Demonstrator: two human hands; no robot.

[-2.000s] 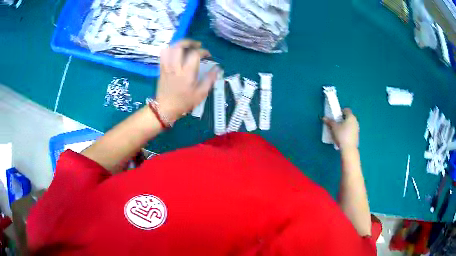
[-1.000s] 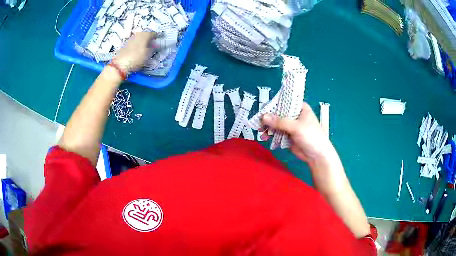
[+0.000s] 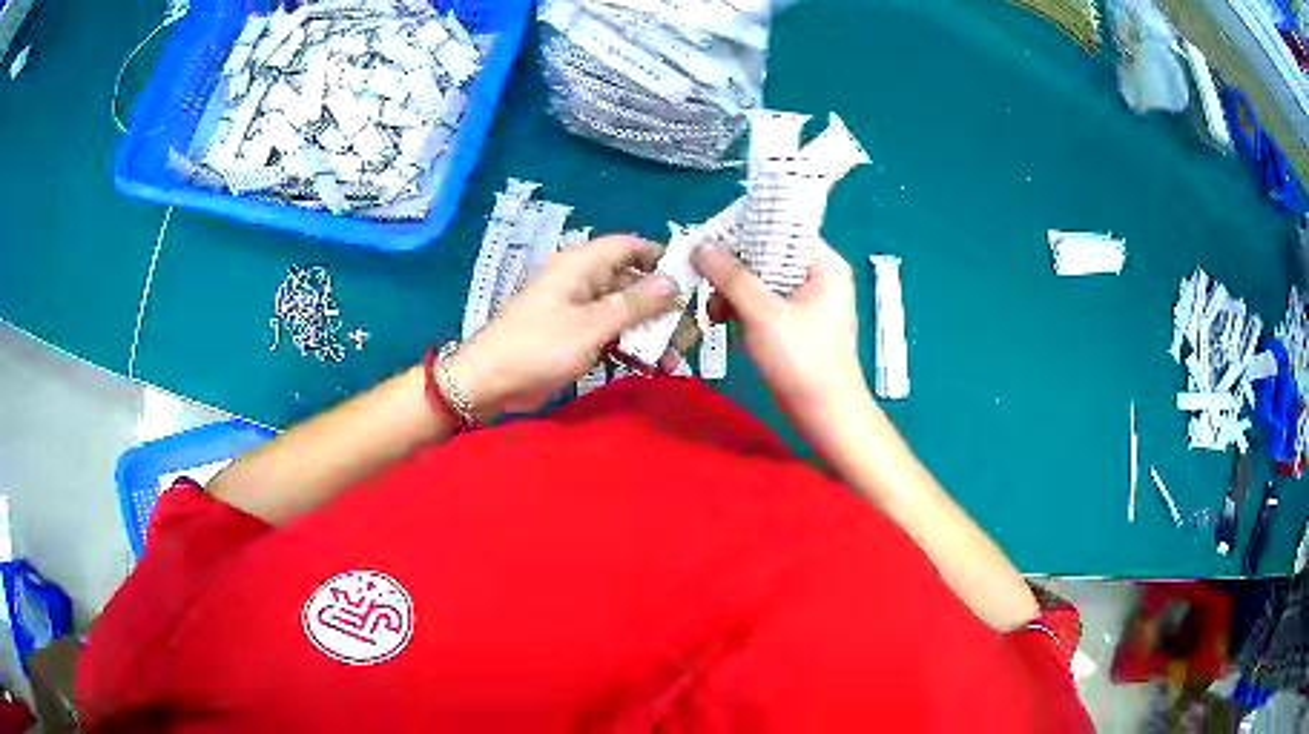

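Note:
My right hand (image 3: 790,323) is shut on a fanned strap bundle (image 3: 787,208), white strips with rows of dark marks and flared ends pointing up. My left hand (image 3: 574,316) is close to it, with thumb and fingers on a short white strap piece (image 3: 658,318) that touches the bundle's lower left. More long strap pieces (image 3: 503,258) lie on the bench left of my hands, partly hidden by my left hand. One long strap piece (image 3: 892,327) lies alone to the right.
Blue basket (image 3: 273,220) of short white pieces at upper left; small metal parts (image 3: 306,313) below it. Clear bag of strips (image 3: 653,86) at top. Small white stack (image 3: 1087,254), loose strip pile (image 3: 1217,359) and thin stick (image 3: 1133,459) at right. Green bench edge (image 3: 1120,577) near my body.
My left hand has left the basket and come to the middle beside the bundle, onto a short piece. My right hand still holds the bundle, now a little further left in view.

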